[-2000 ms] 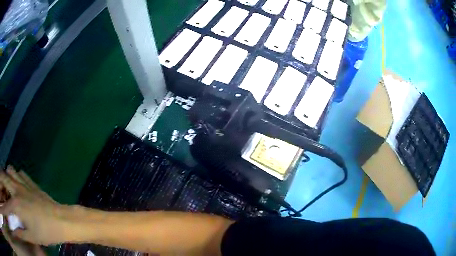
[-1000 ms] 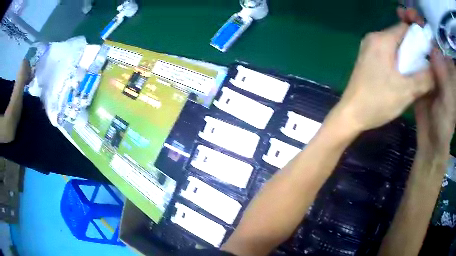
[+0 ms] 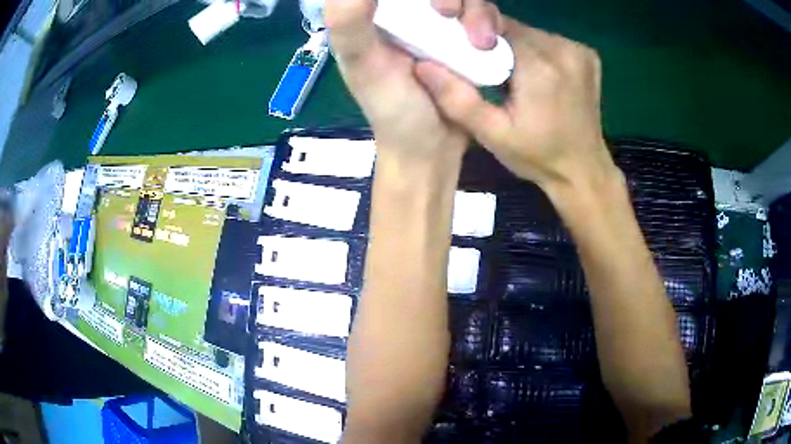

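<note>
A white fan handle (image 3: pixel 451 43) is held between both hands at the top centre; its rounded end points right, and its other end is hidden or cut off by the frame's top. My left hand (image 3: pixel 373 61) holds it from the left. My right hand (image 3: pixel 542 100) grips it, with a thumb and fingers on its surface. Below, a black blister tray (image 3: pixel 555 347) holds a column of white handle covers (image 3: pixel 303 260) at its left, and more lie partly behind my left forearm. The tray's right pockets hold no covers.
Open fans with blue batteries (image 3: pixel 297 87) lie on the green conveyor belt (image 3: pixel 208 113), beside a closed white fan (image 3: pixel 212 22). A yellow-green printed board (image 3: pixel 178 260) is at left, with crumpled clear plastic (image 3: pixel 35 225) beyond. A blue stool (image 3: pixel 147 421) stands bottom left. Small white fittings (image 3: pixel 753 279) lie right.
The view has swung, so the tray now sits more central. Both hands have gone from the upper right to the top centre, still holding the white piece, whose smooth handle now shows.
</note>
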